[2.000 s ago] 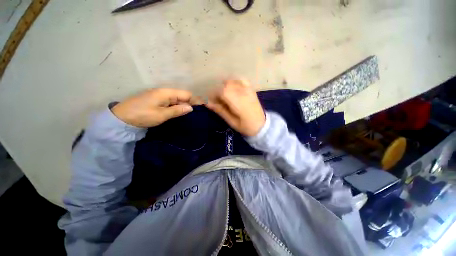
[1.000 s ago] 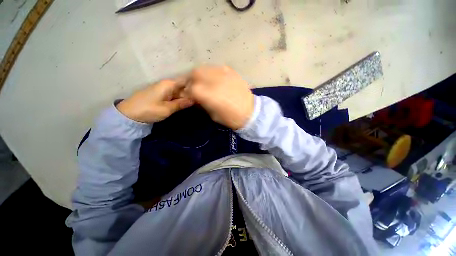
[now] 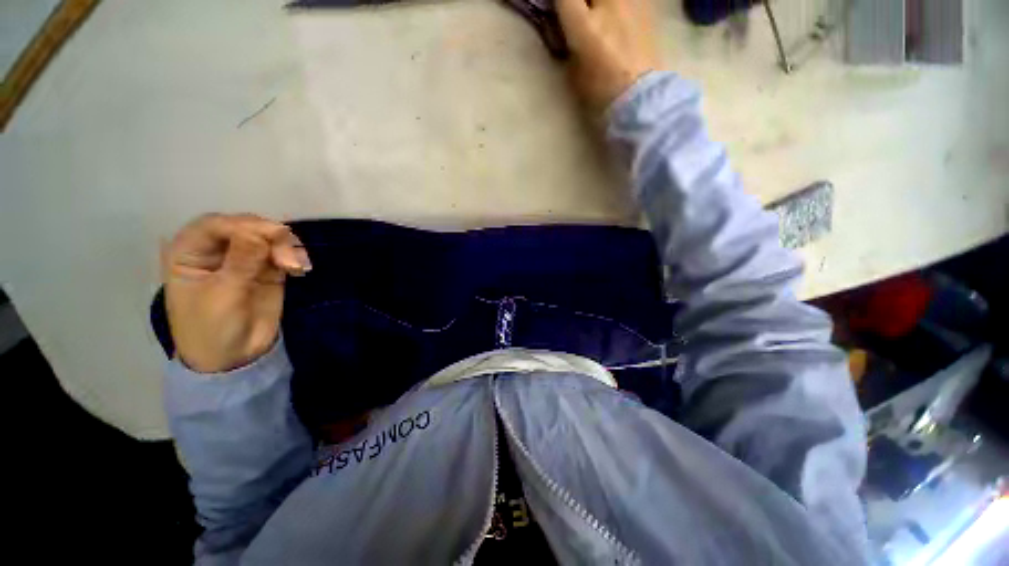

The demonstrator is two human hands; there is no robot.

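The dark navy jacket (image 3: pixel 443 271) lies over my lap and the table's near edge, with pale stitch lines and a narrow strip with white lettering (image 3: pixel 506 322). My left hand (image 3: pixel 227 282) is raised at the jacket's left end, palm towards me, fingers curled and fingertips close together. Any needle or thread between them is too small to see. My right hand (image 3: pixel 609 50) reaches to the top edge of the picture, partly cut off, with its fingers on a dark loop handle of the shears (image 3: pixel 543 24). The shears' blade lies along the top edge.
The off-white worktable (image 3: pixel 387 144) curves around the front. A wooden ruler (image 3: pixel 42 55) lies at the upper left. A speckled grey bar (image 3: pixel 807 213) is right of my right sleeve, partly hidden. Dark items and a thin metal rod (image 3: pixel 779 39) are at the upper right. A red object (image 3: pixel 891 307) is beyond the table.
My hands, earlier together above the jacket, are apart. My right hand has moved forward to the shears and taken hold of their handle, which has swung nearer. My left hand has moved left.
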